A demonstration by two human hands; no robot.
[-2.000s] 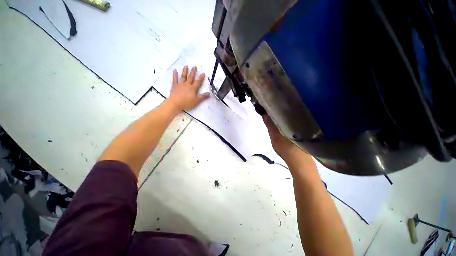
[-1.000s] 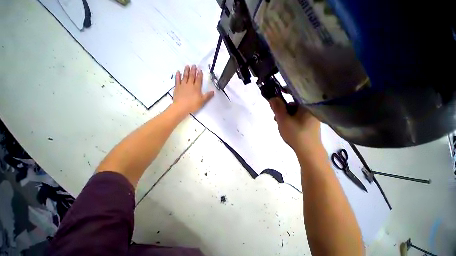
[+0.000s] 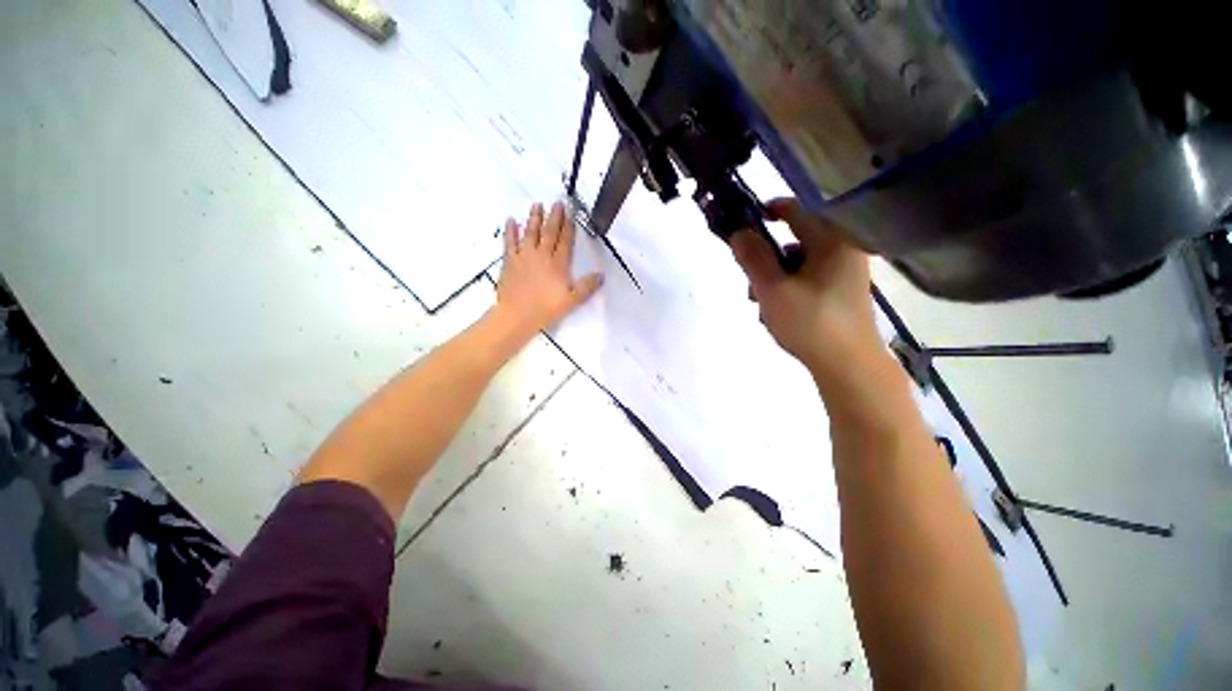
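Observation:
The straight knife cutting machine (image 3: 865, 122), with its silver and blue motor, fills the upper right. Its thin upright blade (image 3: 616, 186) stands in the fabric lay (image 3: 676, 392), which has a white top sheet and dark cut edges. A short dark cut line runs from the blade toward the lower right. My right hand (image 3: 817, 290) is closed on the black machine handle under the motor. My left hand (image 3: 543, 274) lies flat, fingers spread, on the lay just left of the blade. The base plate is hidden.
Two lay clamps (image 3: 1020, 351) with long rods sit at the right edge of the lay. A yellow stick (image 3: 358, 16) and a curved dark-edged offcut (image 3: 250, 47) lie at the upper left. Fabric waste (image 3: 81, 527) is heaped below the off-white table's edge (image 3: 149, 405). Scissors are mostly hidden behind my right forearm.
The view has shifted, and the lay now appears further right. The motor sits higher in the picture. The clamps have come into view. Both hands keep their places by the blade and on the handle.

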